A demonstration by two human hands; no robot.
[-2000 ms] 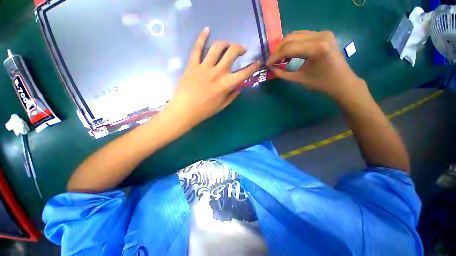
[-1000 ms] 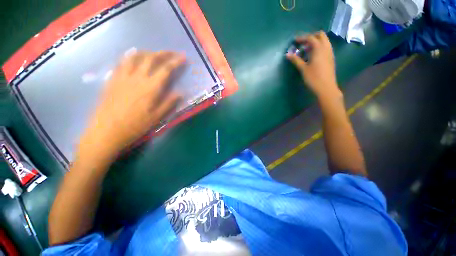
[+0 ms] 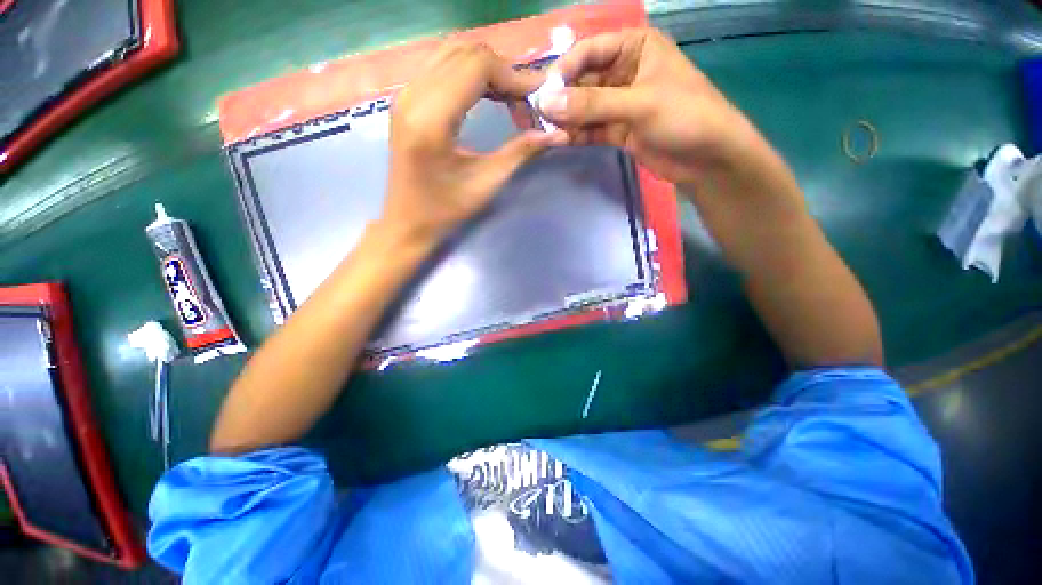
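Observation:
The dark grey shiny panel (image 3: pixel 457 251) lies in its red tray (image 3: pixel 309 101) in front of me. My left hand (image 3: pixel 457 149) and my right hand (image 3: pixel 640 103) meet above the panel's far edge. Both hands' fingertips pinch a small white scrap (image 3: pixel 551 101); whether another small part is between them is hidden. The silver-grey glue tube (image 3: pixel 192 288) lies left of the tray, its nozzle pointing away from me. A short thin pale stick (image 3: pixel 592 393) lies near the bench's front edge.
A white wad (image 3: pixel 152 342) with thin tools lies below the tube. Other red-trayed panels stand at the far left (image 3: pixel 86 423) and top left (image 3: pixel 160 34). A rubber band (image 3: pixel 859 141) and a white wrapped item (image 3: pixel 992 211) lie on the right.
My right hand has come from the bench at the right to above the panel. My left hand has moved to meet it. The view has shifted, showing more trays at left.

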